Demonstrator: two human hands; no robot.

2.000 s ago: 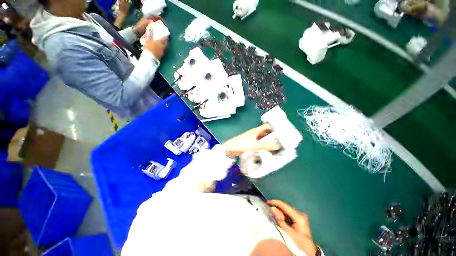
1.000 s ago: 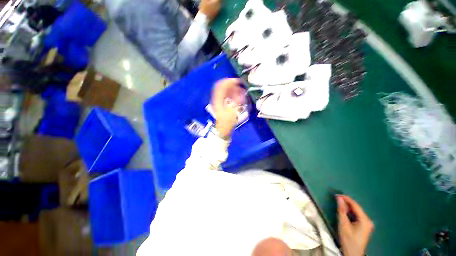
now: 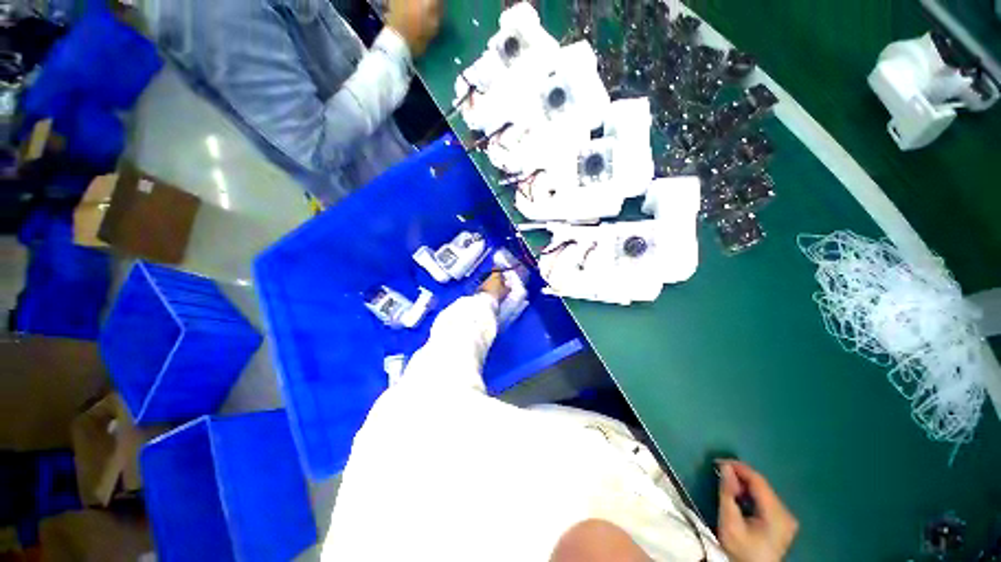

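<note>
My left hand [image 3: 496, 288] is inside the large blue bin [image 3: 329, 384], at a white plastic part [image 3: 512, 299] near the bin's right side. The fingers are small and partly hidden, so the grip is unclear. Other white plastic parts [image 3: 453, 256] lie in the bin. My right hand [image 3: 757, 518] is over the green bench at the lower right, curled round a small dark object [image 3: 746, 505], likely a screwdriver handle. White camera housings [image 3: 634, 247] stand in a slanting row on the bench edge, wires hanging from them.
Dark small parts [image 3: 719, 143] are heaped behind the housings. A heap of white cords [image 3: 906, 329] lies at the right. Another housing [image 3: 917, 93] is on the conveyor. A co-worker's sleeve [image 3: 368, 93] is at the top. Blue bins [image 3: 176, 340] and a cardboard box [image 3: 152, 214] are on the floor.
My left hand left a housing, now at the near end of the row, and reached into the blue bin. My right hand shifted right over the bench, still holding the dark object.
</note>
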